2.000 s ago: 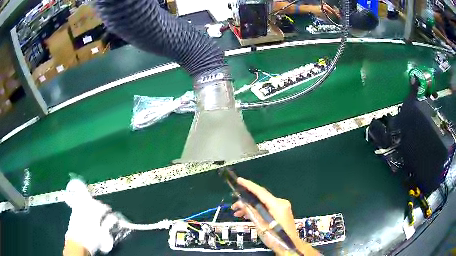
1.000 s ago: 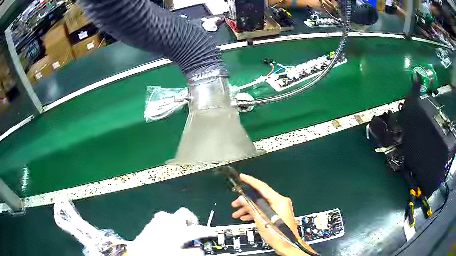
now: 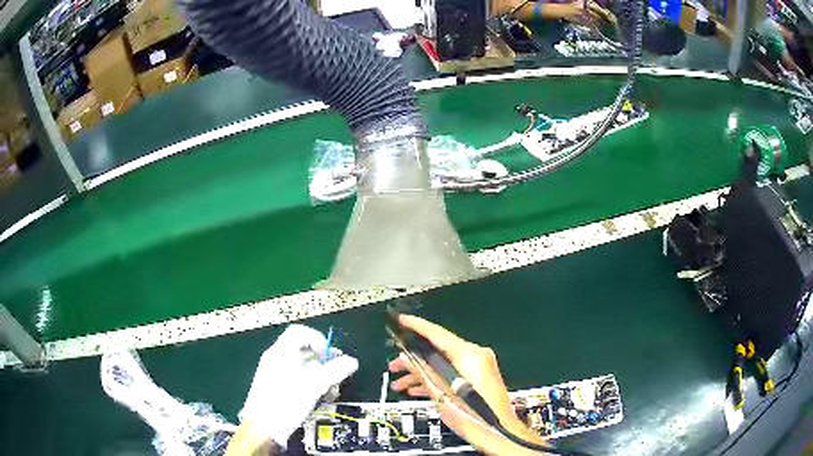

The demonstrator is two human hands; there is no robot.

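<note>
A long white power strip assembly (image 3: 570, 403) lies on the dark green bench in front of me, its metal contacts and small parts showing. My left hand (image 3: 299, 383), in a white glove, is at the strip's left end and pinches a blue wire (image 3: 329, 342) raised above it. A yellow wire lies across the strip's left part and a white wire (image 3: 385, 388) stands up near its middle. My bare right hand (image 3: 459, 374) holds a dark soldering iron (image 3: 437, 362) above the strip, its front end pointing up and left. The hand hides part of the strip.
A fume hood (image 3: 401, 236) hangs ahead on a ribbed duct (image 3: 303, 62). Bagged cord (image 3: 147, 392) lies at left. Another strip (image 3: 579, 132) is on the green conveyor (image 3: 223, 214) behind a speckled rail (image 3: 553, 249). The soldering station (image 3: 762, 267) and yellow-handled pliers (image 3: 749, 370) are at right.
My left hand has gone from the cord to the strip's left end and now holds the blue wire up. The strip on the conveyor has shifted right. The right hand stays nearly in place.
</note>
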